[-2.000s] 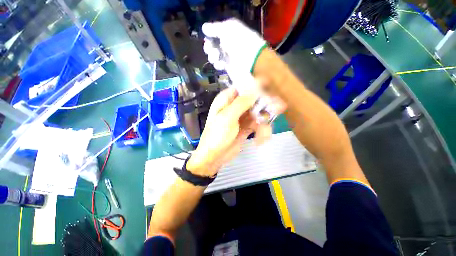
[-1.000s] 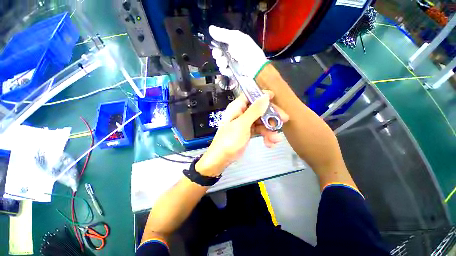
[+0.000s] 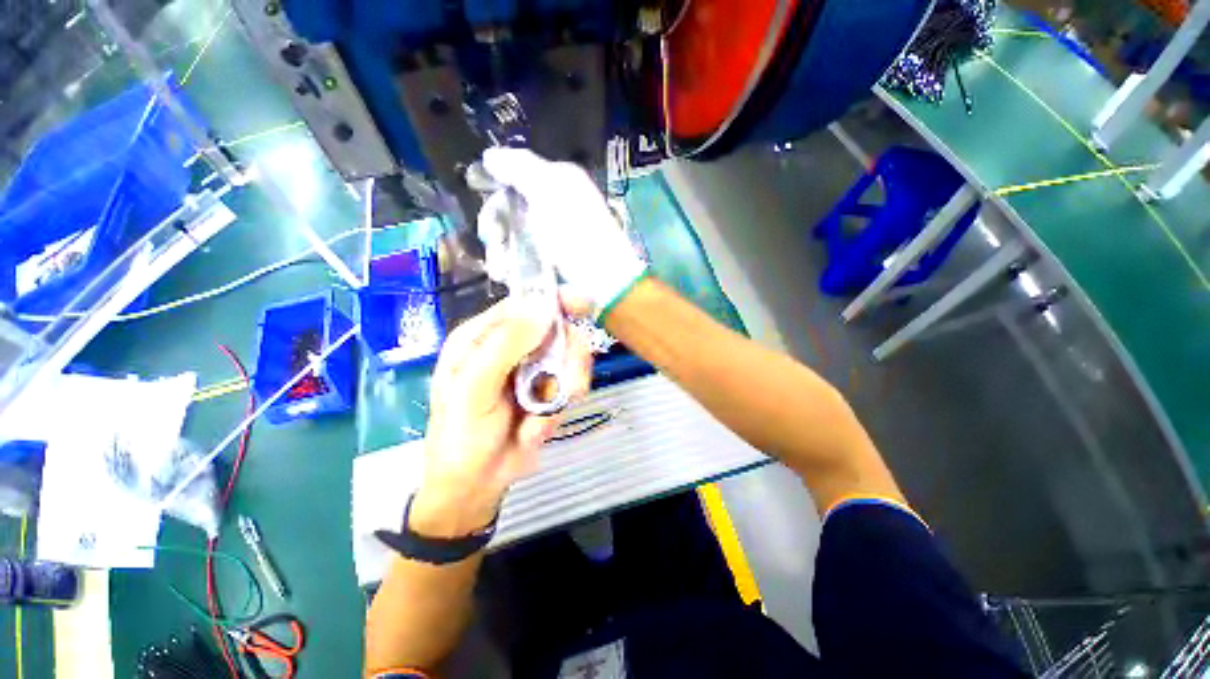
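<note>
A silvery adjustable wrench [image 3: 541, 377] points up towards the press, its holed handle end nearest me. My left hand [image 3: 484, 385], bare with a black wristband, grips the handle end. My right hand [image 3: 557, 232], in a white glove, is closed around the upper part of the wrench; its jaw is blurred and mostly hidden. Both hands are in front of the blue press [image 3: 365, 80], by the die, which they largely cover. Some silvery terminals [image 3: 595, 334] show beside the glove. A black wire [image 3: 581, 425] lies on the ribbed tray [image 3: 637, 451].
Small blue bins [image 3: 303, 356] stand left of the press. Orange-handled scissors [image 3: 272, 643], a thin pale tool [image 3: 262, 555], a clear plastic bag [image 3: 193, 488] and papers [image 3: 86, 491] lie at the left. The red-and-blue flywheel [image 3: 730, 66] is at the upper right. A blue stool [image 3: 896, 219] stands beyond.
Both hands have moved left with the wrench, which now stands more upright in view. The right hand has come lower. The black wire on the tray now shows beside the left hand.
</note>
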